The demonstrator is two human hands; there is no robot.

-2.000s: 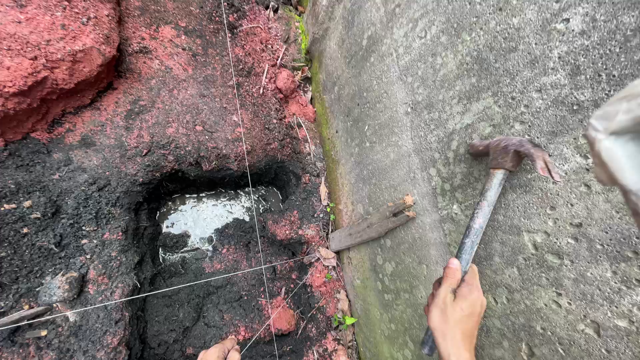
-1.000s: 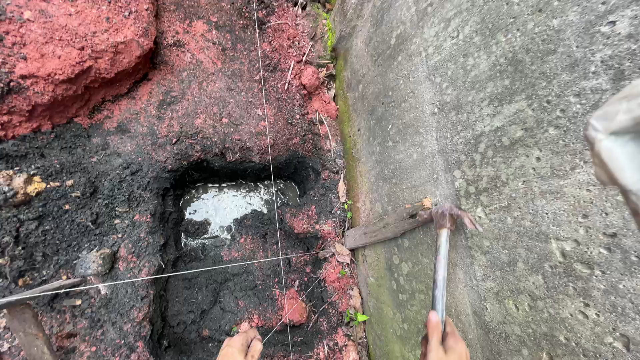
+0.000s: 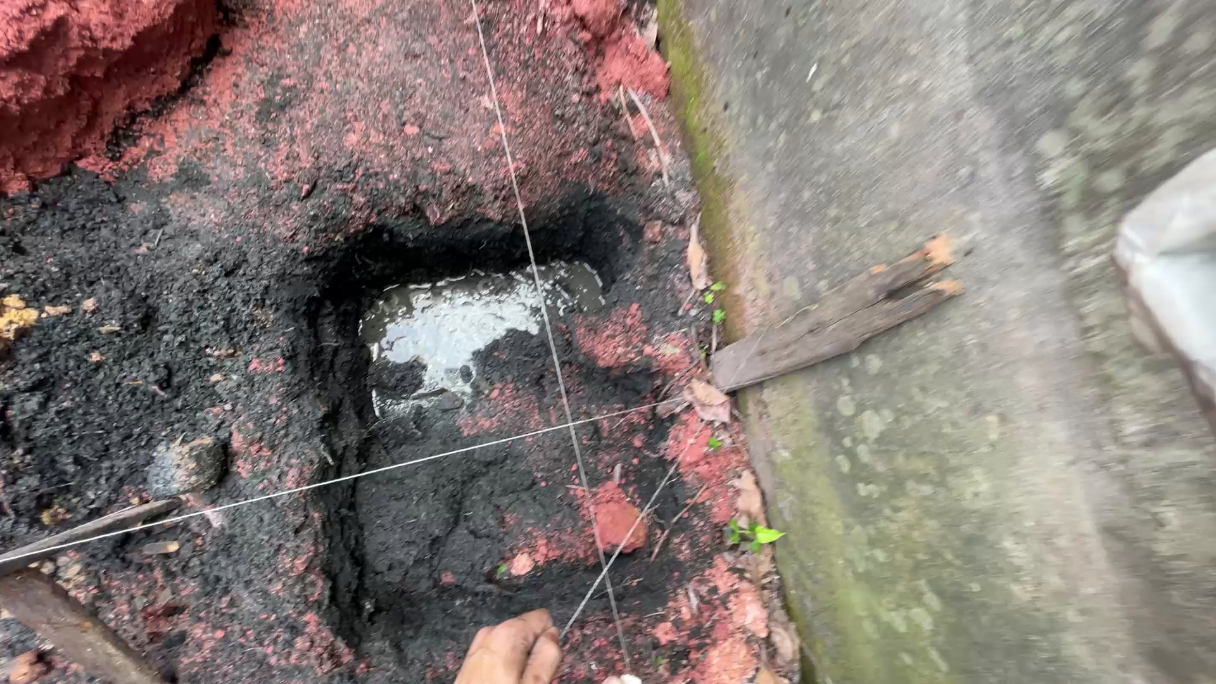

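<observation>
My left hand (image 3: pixel 513 651) is at the bottom edge, its fingers closed on a loose end of thin string (image 3: pixel 622 541) that runs up to the right. A split wooden stake (image 3: pixel 822 332) stands at the foot of the concrete wall (image 3: pixel 950 494), with its splintered end over the wall face. A taut white string (image 3: pixel 427 459) reaches the base of the stake from the left, and another string (image 3: pixel 518 204) crosses it. My right hand and the hammer are not in view. A tiny pale tip at the bottom edge cannot be identified.
A dug pit (image 3: pixel 437 532) in dark soil holds muddy water (image 3: pixel 446 328). A red earth mound (image 3: pixel 85 85) rises at upper left. Wooden pieces (image 3: pixel 76 632) and a stone (image 3: pixel 187 465) lie left. A pale, blurred object (image 3: pixel 1178 256) is at the right edge.
My right hand and the hammer, earlier at the wall with the hammer head reaching the stake's split end, have left view. My left hand stays near the bottom with the string.
</observation>
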